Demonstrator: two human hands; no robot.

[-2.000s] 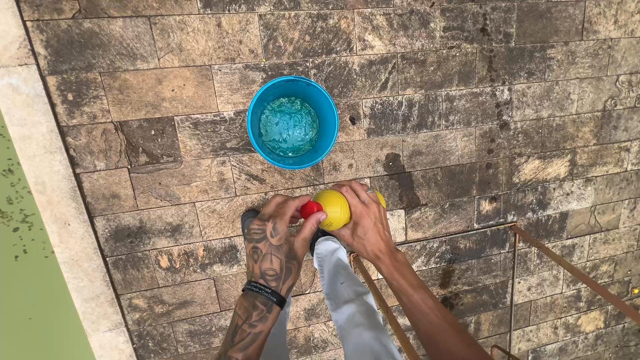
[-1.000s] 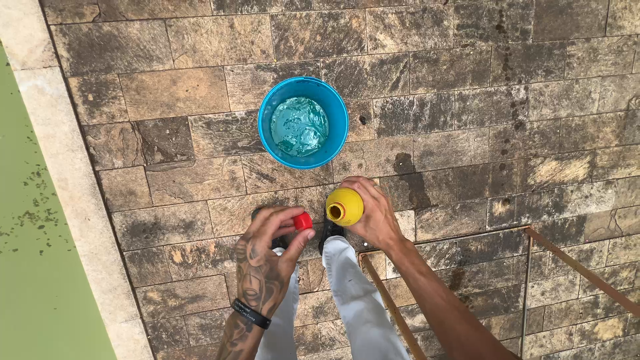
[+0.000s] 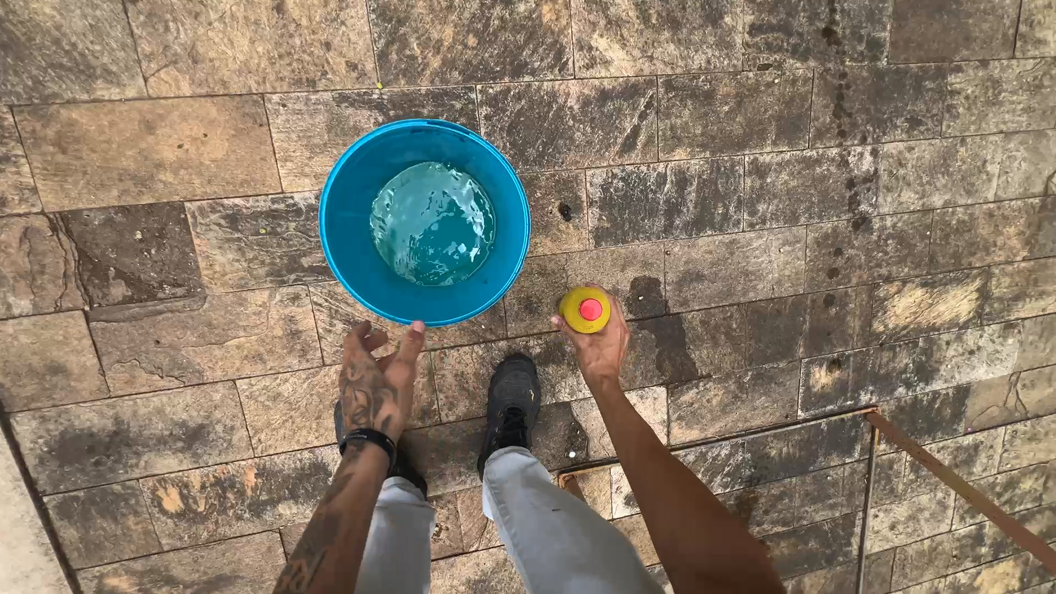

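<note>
A blue plastic bucket (image 3: 338, 239) stands on the stone paving with rippling liquid (image 3: 433, 223) inside. My left hand (image 3: 378, 379), fingers apart and with nothing in it, is at the bucket's near rim; whether a fingertip touches the rim is hard to tell. To the right, my right hand (image 3: 604, 342) grips a yellow plastic bottle (image 3: 584, 322), seen from above. Its red cap (image 3: 591, 309) sits on top, in the middle. The bottle's lower part is hidden beneath its shoulder.
Stone paving (image 3: 734, 280) bears damp spots right of the bottle. My dark shoe (image 3: 513, 396) is between my hands, below the bucket. A rusty metal bar (image 3: 957, 487) runs at the lower right, joined to a thin frame. A pale stone edge (image 3: 25, 520) lies at the lower left.
The red cap, held in my left hand a second ago, is now on the bottle, and that hand is empty. The bottle, tilted with its mouth showing before, now points up. The view is closer.
</note>
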